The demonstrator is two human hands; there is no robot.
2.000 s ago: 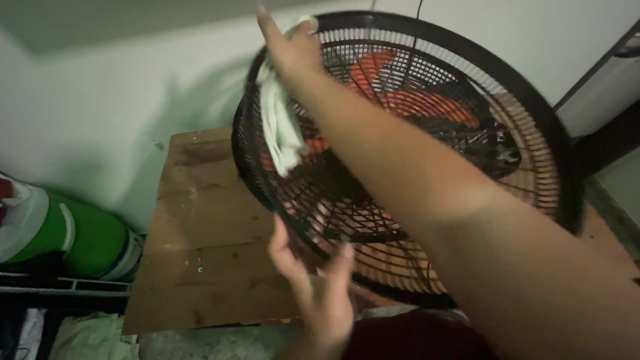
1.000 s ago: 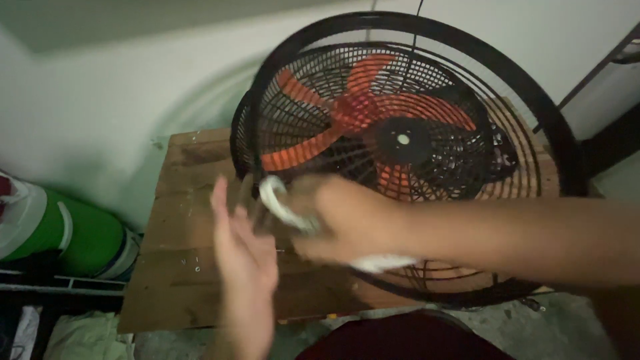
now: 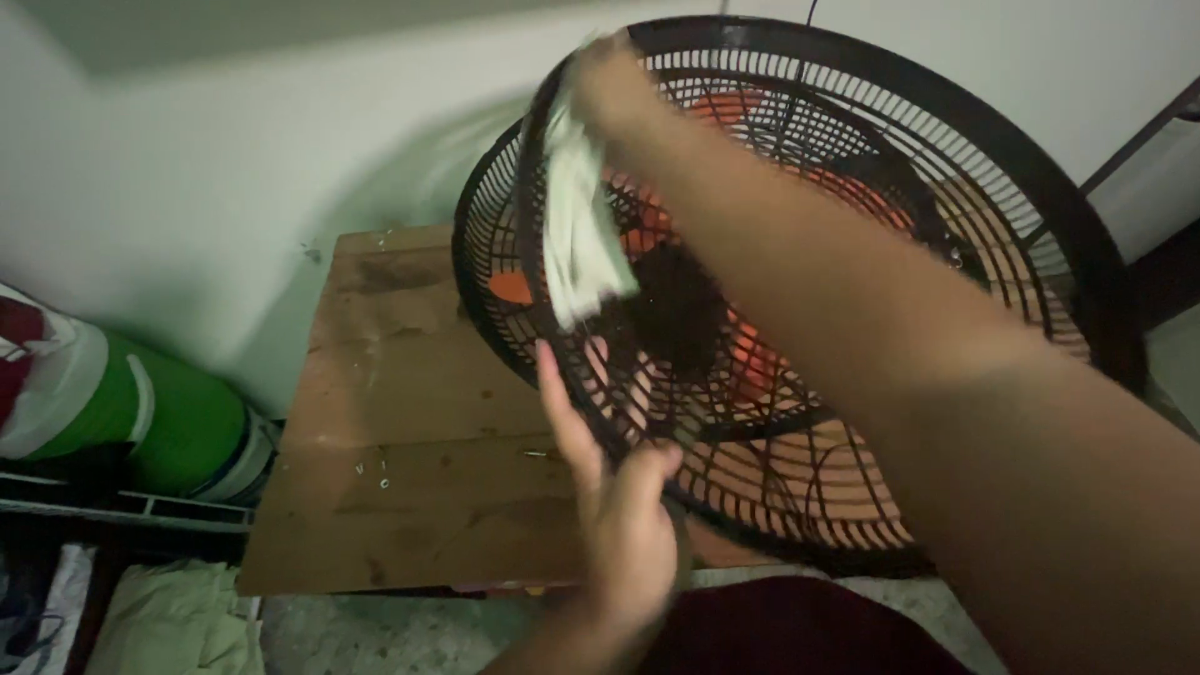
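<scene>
A black plastic fan grille (image 3: 1050,178) is held tilted in front of a fan with orange blades (image 3: 511,287) and its own black rear grille (image 3: 473,216). My left hand (image 3: 623,506) grips the lower left rim of the front grille, thumb on the near side and fingers behind the bars. At the upper left rim, my right hand (image 3: 614,89) is closed on a whitish cloth (image 3: 581,225), which hangs down over the grille's bars. My right forearm crosses the grille and hides part of the blades.
Beneath the fan is a wooden tabletop (image 3: 403,375) with small screws and a washer (image 3: 384,484) on its left part. A green and white container (image 3: 159,412) lies at the left beside a rack (image 3: 122,506). The pale wall (image 3: 281,122) rises behind.
My right hand has gone from the grille's lower left up to its upper left rim with the cloth. My left hand, off the rim a second ago, now grips it.
</scene>
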